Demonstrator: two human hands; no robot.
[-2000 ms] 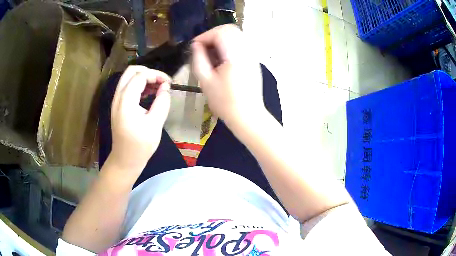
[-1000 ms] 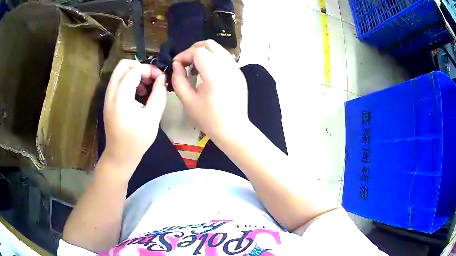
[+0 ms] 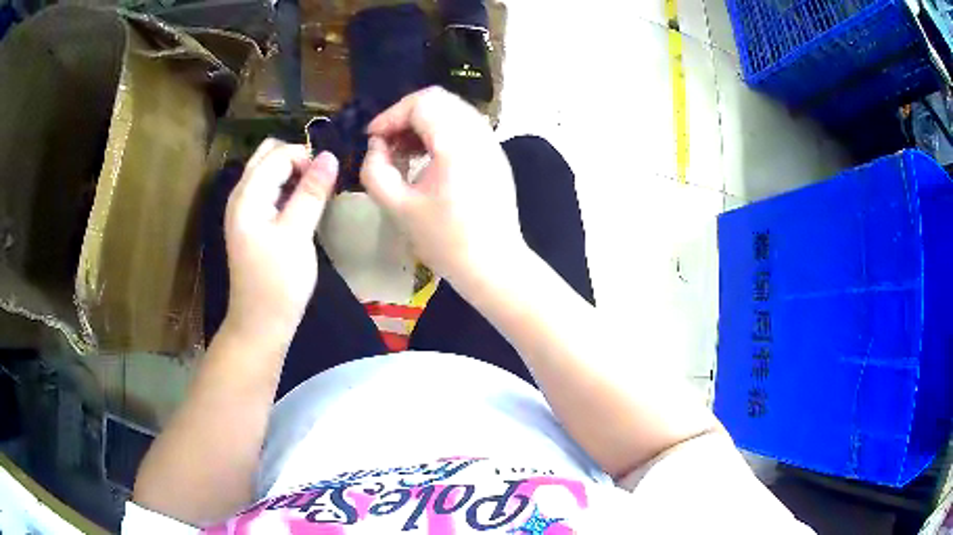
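A dark, crumpled pouch (image 3: 343, 141) is held between my two hands above the stool's near edge. A thin gold-yellow cord (image 3: 317, 123) curves up in a small loop at the pouch's left side. My left hand (image 3: 274, 199) pinches the pouch's left side with thumb and forefinger. My right hand (image 3: 437, 172) pinches its right side. The fingertips partly hide the pouch. Flat dark navy pouches (image 3: 387, 47) lie mid-stool behind it. A dark pouch with gold lettering (image 3: 466, 68) lies at the stool's right edge.
The brown wooden stool (image 3: 326, 68) stands ahead, with a dark strap over its left side. An open cardboard carton (image 3: 141, 188) is at left. A blue crate with dark characters (image 3: 826, 313) and another blue crate (image 3: 826, 37) are at right. Something red (image 3: 392, 324) shows between the legs.
My right hand has come down and left from its raised, blurred position to the pouch. The gold cord loop now shows above my left fingertips.
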